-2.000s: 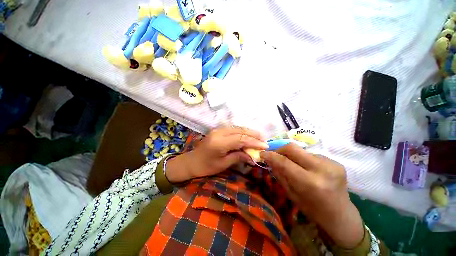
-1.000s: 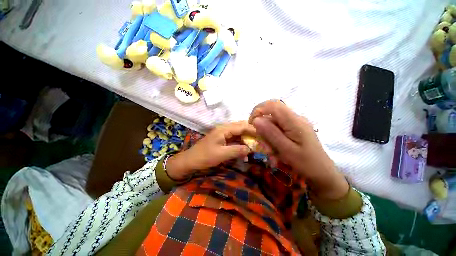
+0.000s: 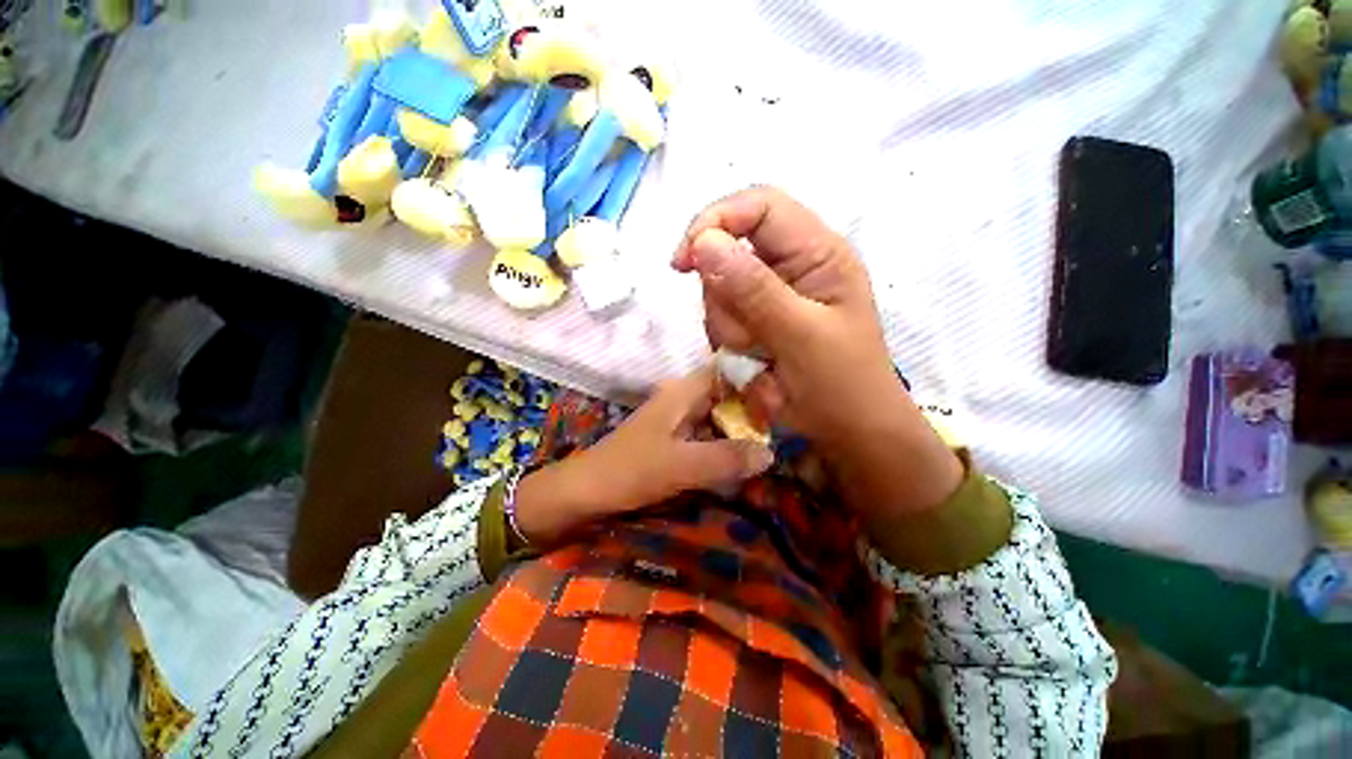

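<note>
My left hand holds the pale yellow padded end of a plush piece over my lap, at the table edge. Most of the piece is hidden by my hands. My right hand is raised above it, thumb and forefinger pinched together; a needle or thread between them is too fine to make out. A white wrap shows on a lower finger of my right hand. A little of another yellow padded end shows on the table behind my right wrist.
A pile of blue and yellow plush pieces lies on the whitish table at left. A black smartphone, purple tin and bottle are at right. A lower heap of small pieces sits below the table edge.
My right hand has moved from beside the plush piece up and away over the table. My left hand still holds the piece. The thread snips seen earlier are now hidden.
</note>
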